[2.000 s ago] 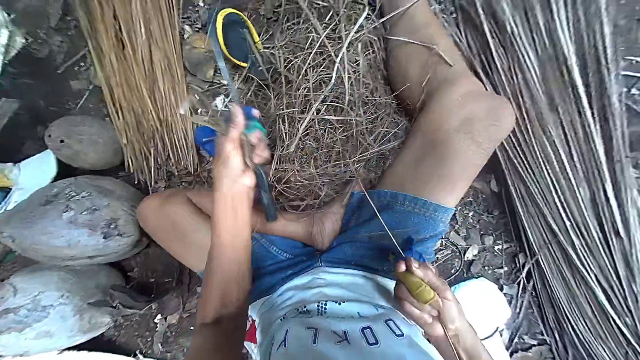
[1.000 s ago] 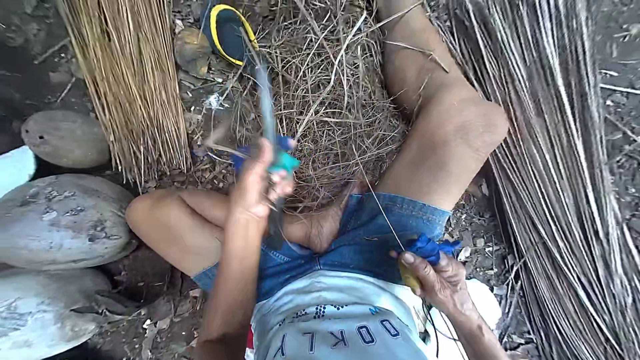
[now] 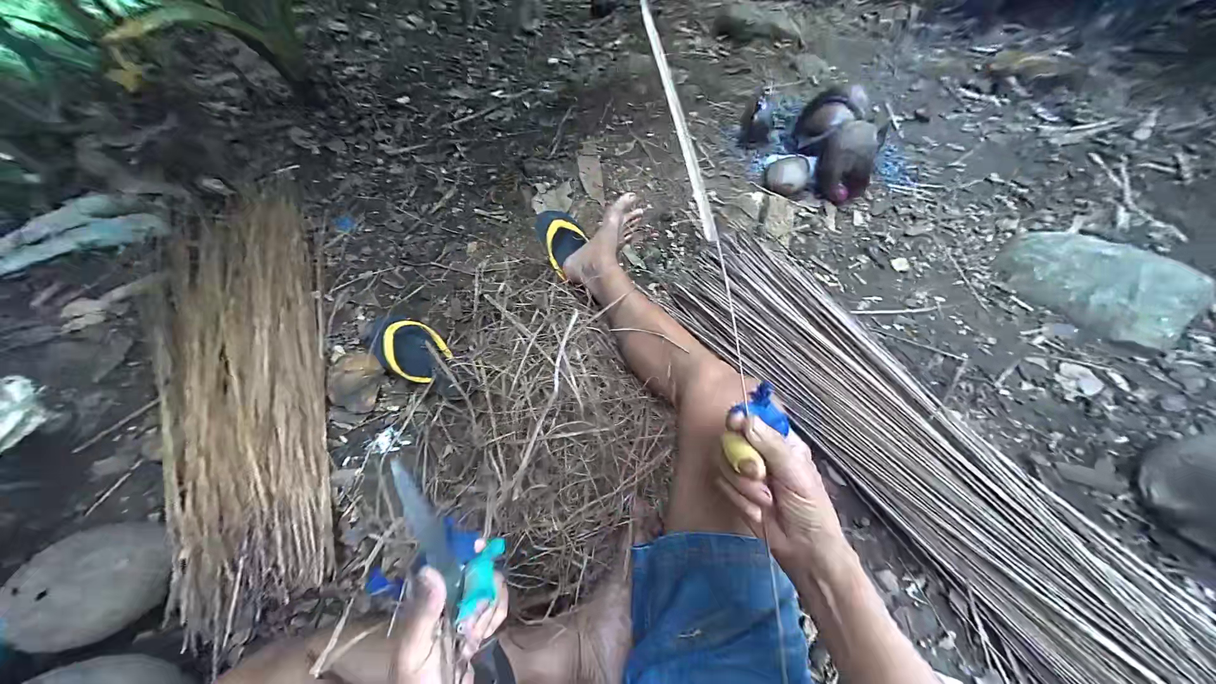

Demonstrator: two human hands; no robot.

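Observation:
My left hand (image 3: 451,617), low in view, is closed around a knife (image 3: 423,518) whose blurred blade points up. Teal and blue wraps (image 3: 480,579) show around its fingers. Above my bent knee, my right hand (image 3: 788,499) grips a thin palm-leaf midrib (image 3: 731,304) that runs far upward, with a strip of leaf (image 3: 679,123) at its upper part. A yellow piece (image 3: 742,454) and a blue wrap (image 3: 763,410) cover fingers of that hand. Between my legs lies a heap of dry shavings (image 3: 560,427). Long midribs (image 3: 912,446) lie to the right.
A bundle of brown midribs (image 3: 242,399) lies at left, above grey husks or stones (image 3: 85,589). Two black-and-yellow sandals (image 3: 413,350) are ahead, one beside my foot. Coconut-like husks (image 3: 836,142) and a flat rock (image 3: 1107,285) lie at the right.
The view has tilted up, showing more ground ahead. My right hand has moved up from near my shorts to over my knee, still holding a midrib. The knife remains in my left hand.

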